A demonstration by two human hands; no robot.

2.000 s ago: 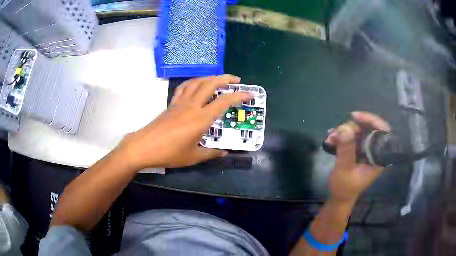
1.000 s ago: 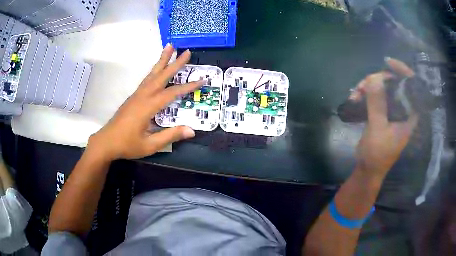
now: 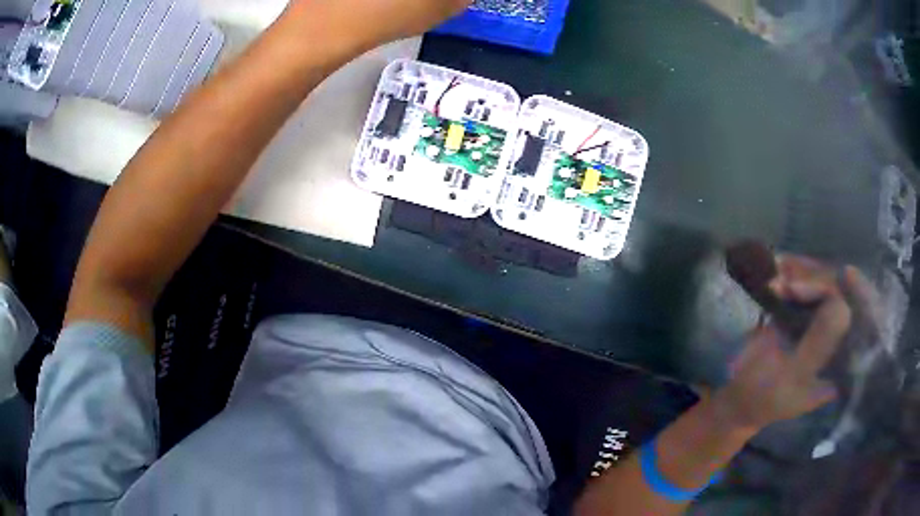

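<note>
Two white housing halves lie side by side on the dark green bench, the left one (image 3: 412, 183) and the right one (image 3: 528, 208). Each holds a green circuit board with a yellow block, a black component and thin red and black wires. My left hand (image 3: 429, 8) is at the top edge by the blue screw bin (image 3: 504, 26), its fingers cut off or hidden. My right hand (image 3: 797, 348) is blurred at the right, away from the housings, gripping the dark electric screwdriver (image 3: 757, 270).
Stacked housings (image 3: 136, 55) stand at the upper left, with another board-filled housing (image 3: 35, 50) beside them. A white sheet (image 3: 318, 166) lies left of the housings. Flat black strips (image 3: 474, 238) lie in front of them. Clear plastic (image 3: 893, 252) is at the right.
My left hand has left the housings and reached up to the blue bin. My right hand with the screwdriver is lower in the picture. The view has shifted and tilted.
</note>
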